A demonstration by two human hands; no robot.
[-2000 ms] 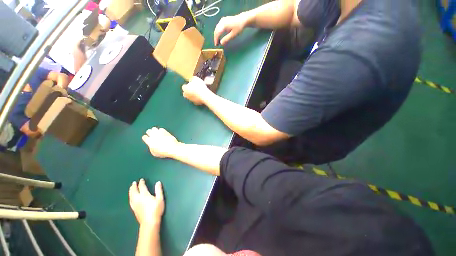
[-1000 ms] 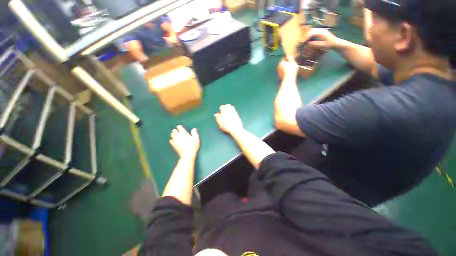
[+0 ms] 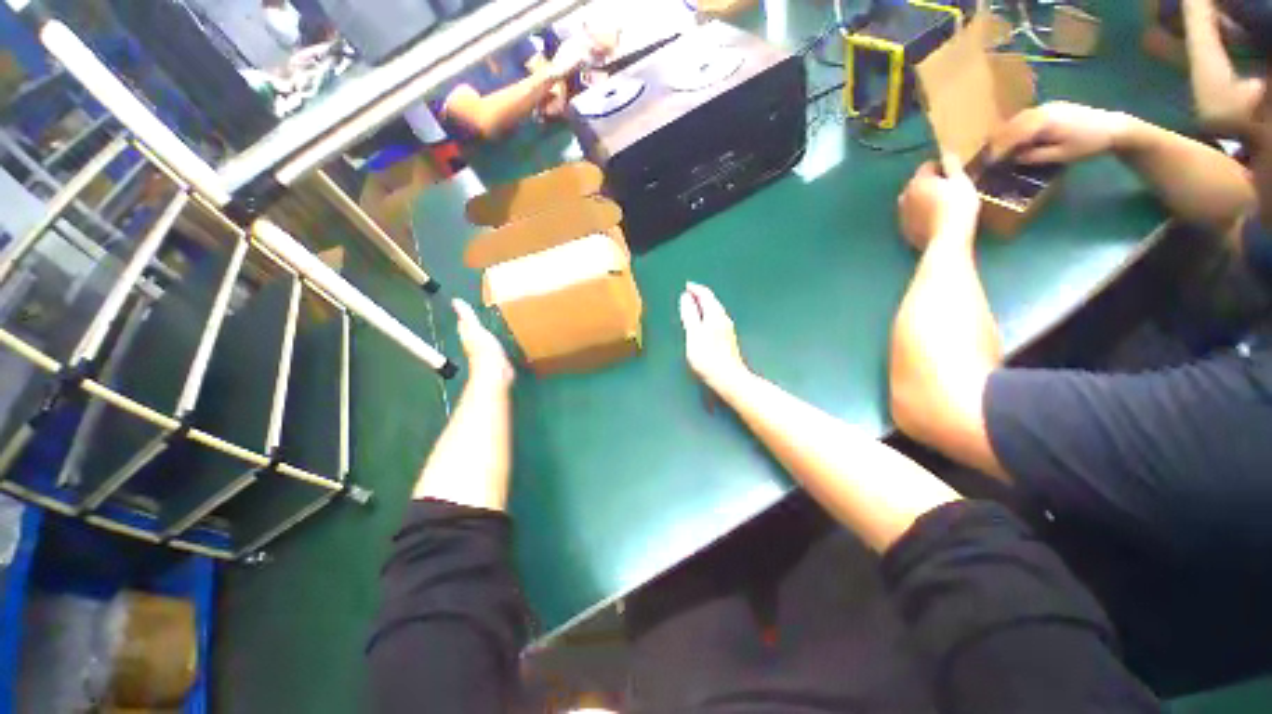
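An open mailer box (image 3: 569, 318) stands on the green bench top in front of me, with its brown lid flaps up at the far side and a pale, glaring upper edge. My left hand (image 3: 481, 346) is just left of the box, fingers extended, holding nothing. My right hand (image 3: 709, 335) is raised to the right of the box, a little apart from it, fingers extended and empty. What is inside the box cannot be made out.
A large black box-shaped unit (image 3: 691, 133) with two pale discs stands behind the box. A yellow-and-black device (image 3: 893, 63) is further right. A neighbouring worker's hands are at another open mailer box (image 3: 1016, 200). A pipe-frame rack (image 3: 209, 370) stands at left.
The view has swung left and closer to the box. My hands have moved from resting on the bench to either side of the box. The neighbour's hands are still at their box.
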